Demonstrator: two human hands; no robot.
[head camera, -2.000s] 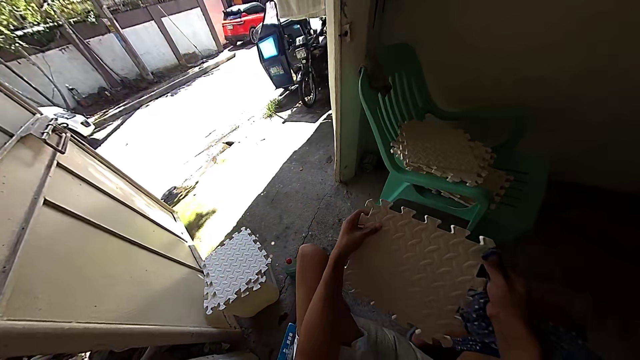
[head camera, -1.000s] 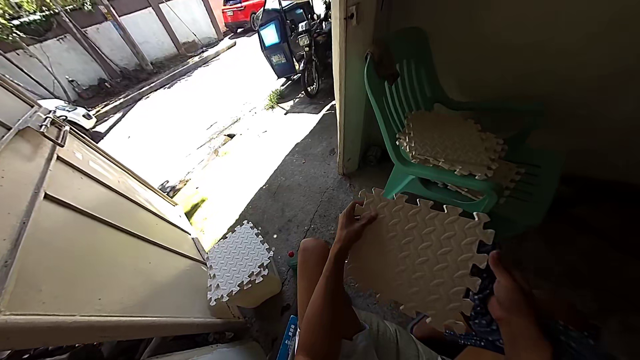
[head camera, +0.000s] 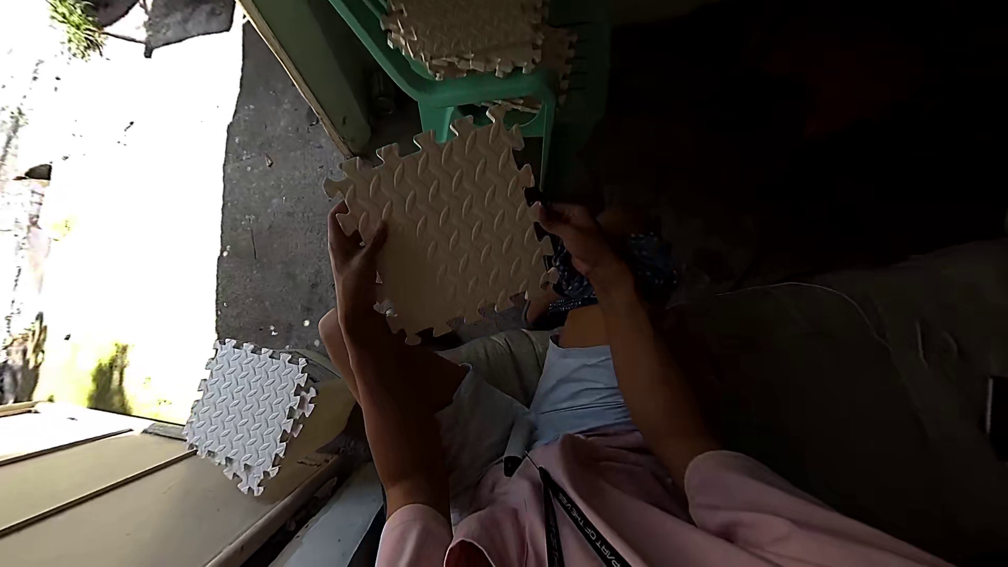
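A beige interlocking foam mat tile (head camera: 453, 228) with a raised tread pattern is held up over my lap. My left hand (head camera: 354, 252) grips its left edge, thumb on the patterned face. At the right edge, my right hand (head camera: 579, 236) holds it by the toothed border. Beyond the held tile, a stack of similar foam tiles (head camera: 472, 35) lies on a green plastic chair (head camera: 441, 93). To the lower left, white-looking foam tiles (head camera: 248, 409) rest on a light-coloured container (head camera: 323, 417), whose full shape is hidden.
A beige metal gate panel (head camera: 94, 488) runs along the lower left. A door post (head camera: 315, 71) stands left of the chair. Grey concrete floor (head camera: 264, 197) meets a sunlit strip at left. Dark blue patterned cloth (head camera: 654, 272) is beside my right hand; the right side is very dark.
The view has swung downward, showing more of my lap and less of the street. Both hands still hold the same tile.
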